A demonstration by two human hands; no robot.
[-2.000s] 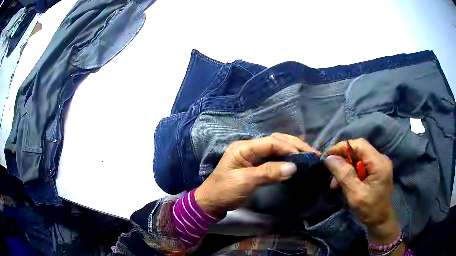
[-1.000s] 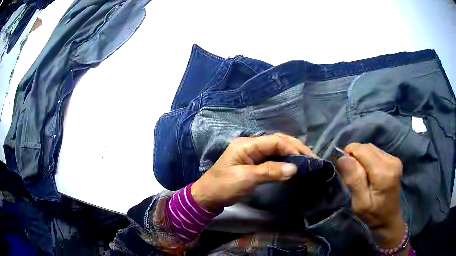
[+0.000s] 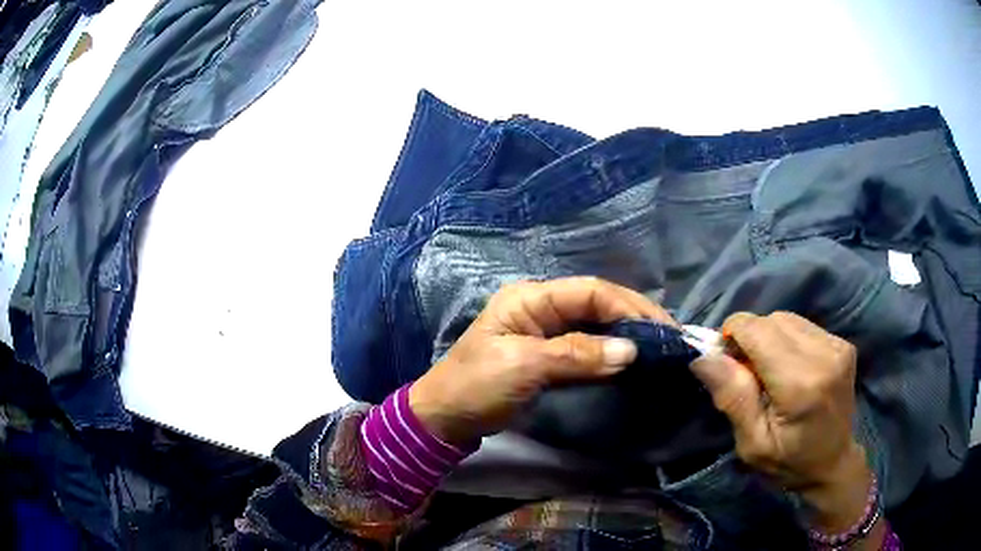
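Note:
A denim jacket [image 3: 710, 253] lies with its grey inside up, its dark blue collar [image 3: 371, 323] at the left. My left hand [image 3: 538, 350] pinches a dark blue stitched denim edge [image 3: 653, 342], perhaps a cuff, between thumb and fingers. My right hand [image 3: 780, 387] is closed around the thread snips [image 3: 705, 340]. Their pale blades point left at the held edge, and a bit of orange handle shows between the fingers. Most of the snips is hidden. No loose thread can be made out.
The jacket lies on a white table [image 3: 247, 291]. Another grey-blue garment [image 3: 81, 248] lies along the left side. Dark garments [image 3: 161, 484] are below the table edge at the lower left. A small white label [image 3: 903, 267] shows on the jacket's inside at the right.
My right hand has come back left against the held edge after moving slightly away, and the blades now show at the edge. My left hand has kept its pinch. The collar has shifted slightly.

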